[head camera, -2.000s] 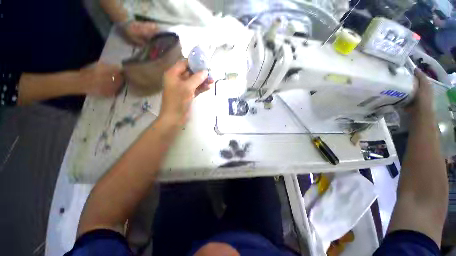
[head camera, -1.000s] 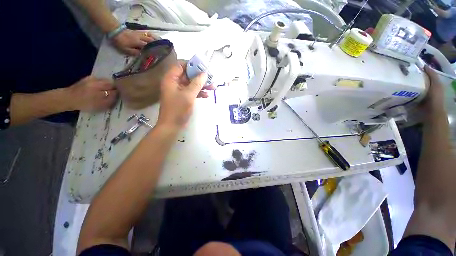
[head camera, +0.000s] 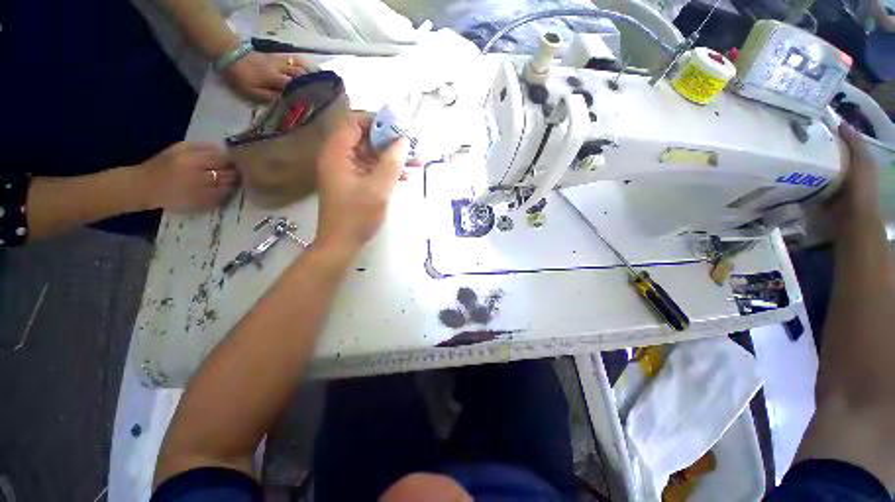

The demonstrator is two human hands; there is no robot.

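My left hand (head camera: 355, 181) holds a small rounded, light grey plate-like piece (head camera: 385, 131) left of the machine head. My right hand (head camera: 852, 162) is at the far right end of the white JUKI machine head (head camera: 677, 147), around the handwheel side; its fingers are mostly hidden, so its grip cannot be told. The hook opening (head camera: 473, 219) in the bed is uncovered below the needle area. A screwdriver (head camera: 658, 299) with a black-yellow handle lies on the bed, its long shaft pointing up to the left.
Another person's two hands hold a brown sewn pouch (head camera: 285, 162) at the left. Small metal fittings (head camera: 263, 243) lie on the table (head camera: 393, 333). A parts recess (head camera: 759, 292) is at the right edge; a white tub (head camera: 741, 451) with cloth is below. A yellow-labelled container (head camera: 703, 75) stands on the head.
The view has shifted slightly and become sharper. My left hand still holds the grey piece, now turned a little. My right hand stays at the head's right end.
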